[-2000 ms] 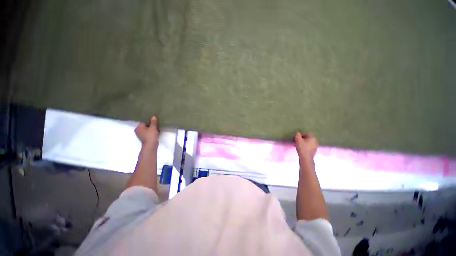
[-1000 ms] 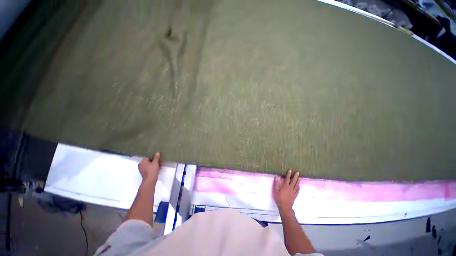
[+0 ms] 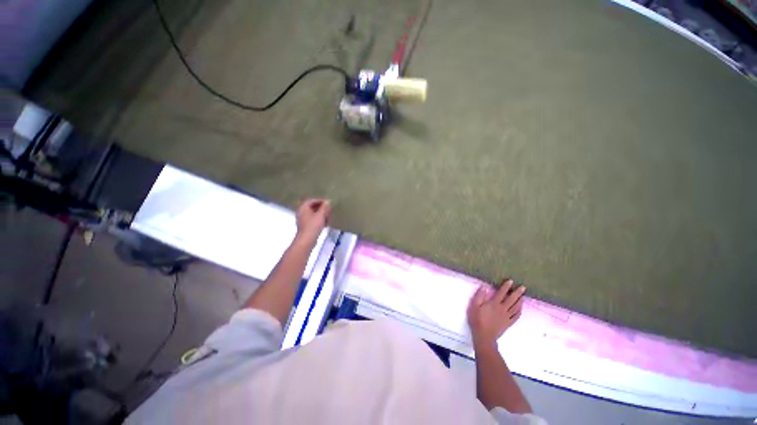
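The olive-green fabric ply covers most of the table, with its near edge along the pink underlay paper. The end cutter, a small blue-and-silver unit with a cream handle, is on the cloth ahead, slightly blurred. My left hand is at the fabric's near edge beside the rail end, fingers bent together; whether it pinches cloth cannot be made out. My right hand rests flat on the pink strip and fabric edge, fingers spread.
A black power cable loops over the cloth to the cutter. The cutter track shows red beyond it. A white rail end juts past the table edge beside my body. A white panel and dark machine parts are at left.
The end cutter and its cable have come into view on the cloth. My left hand has lifted its thumb side and drawn its fingers together. The view has turned; my right hand stays flat with fingers spread.
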